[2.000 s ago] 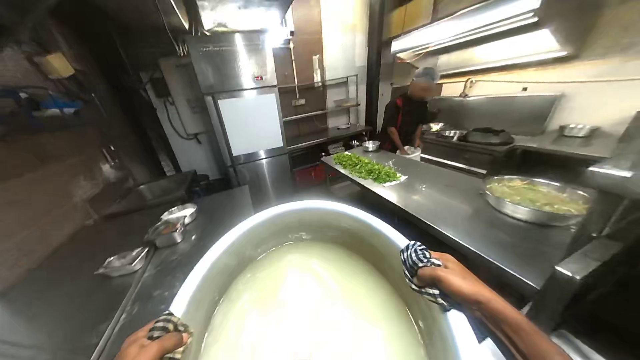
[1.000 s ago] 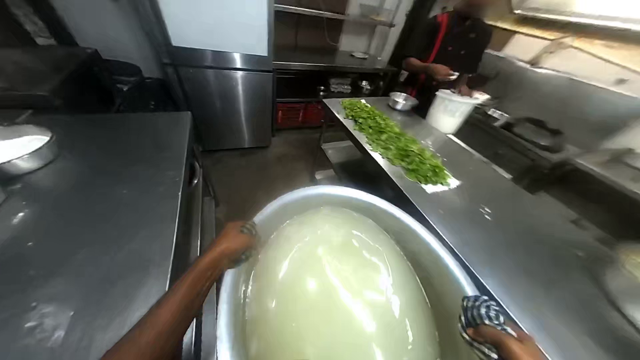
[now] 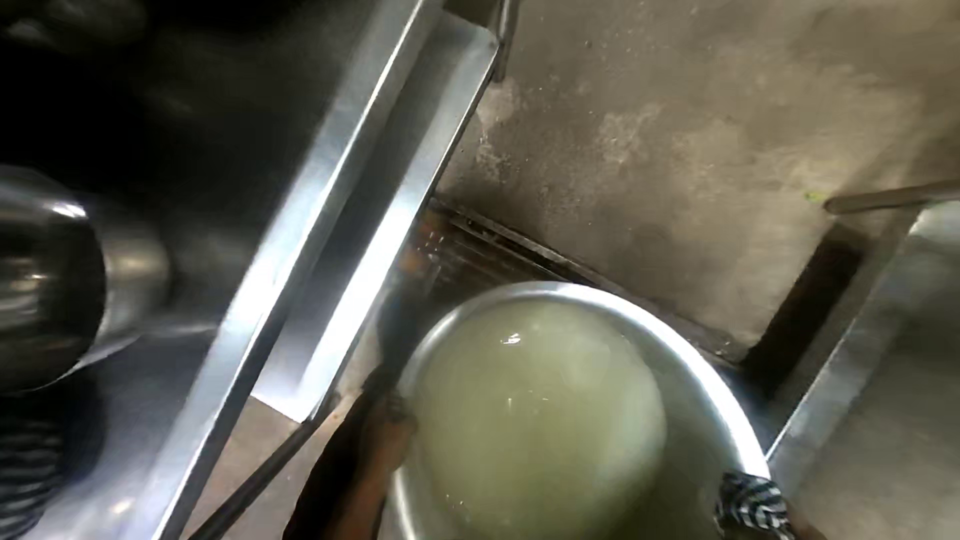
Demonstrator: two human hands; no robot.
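Note:
A large round metal pot (image 3: 720, 405) holds cloudy pale liquid (image 3: 540, 420) and sits low in the view, over the floor. My left hand (image 3: 390, 442) is at the pot's left rim, dark and blurred, with its fingers hard to make out. On the right rim, a checkered cloth (image 3: 752, 502) covers the grip of my right hand (image 3: 802, 525), which shows only partly at the bottom edge. The liquid's surface is tilted within the pot, nearer the left wall than the right.
A steel counter edge (image 3: 300, 225) with a lower ledge runs diagonally at left; a metal vessel (image 3: 127, 277) stands there. Below the pot's far rim is a floor drain grating (image 3: 517, 247). Another steel table (image 3: 847, 367) borders the right. Concrete floor (image 3: 637, 135) lies beyond.
The view has swung steeply down to the floor. The leafy greens and the other person have left the view. The pot, with my hands at its rim, is now over the floor beside a drain.

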